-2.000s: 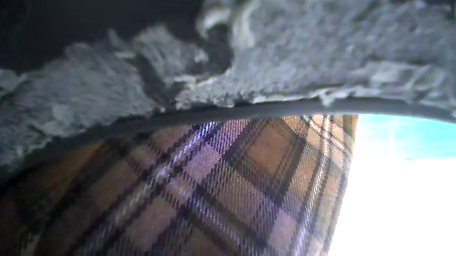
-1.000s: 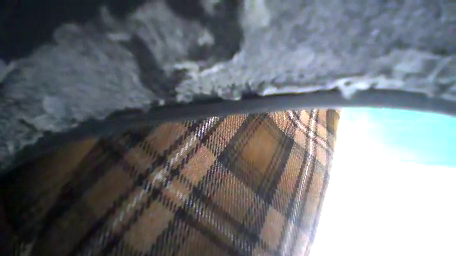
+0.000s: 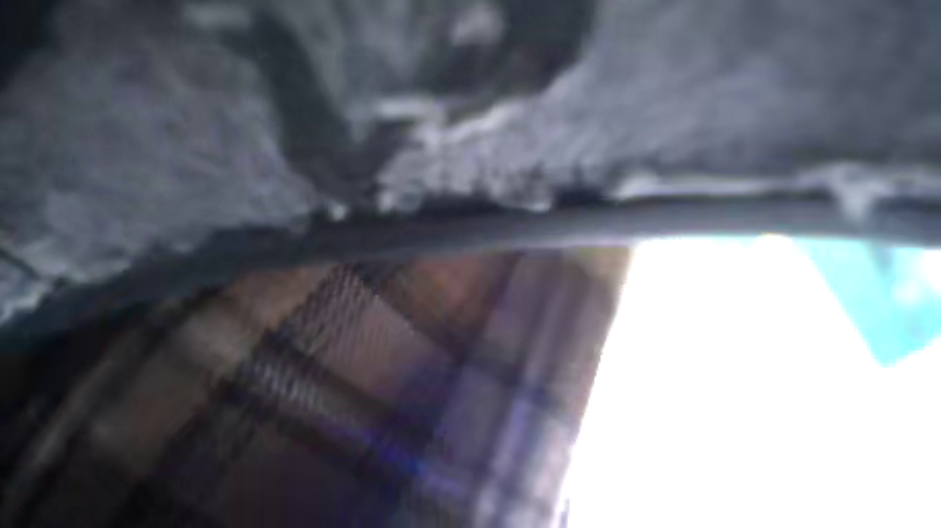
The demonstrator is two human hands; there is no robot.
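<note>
Neither my left hand nor my right hand shows in the head view. A brown, tan and black plaid shirt (image 3: 341,402) with white lines fills the lower left and middle, blurred, with a bluish tint in places. No held or worked item can be made out. An overexposed white area (image 3: 753,413) lies right of the shirt; what it is cannot be told.
A flaky grey-white cap brim or cover (image 3: 702,93) with a dark curved rim (image 3: 578,225) blocks the whole upper part of the view. A pale turquoise patch (image 3: 872,299) shows at the right, under the rim; it cannot be identified.
The shirt's right edge has shifted left and its image is more blurred. The white area is wider. The turquoise patch is now smaller and angular. The flaky cover has shifted slightly right.
</note>
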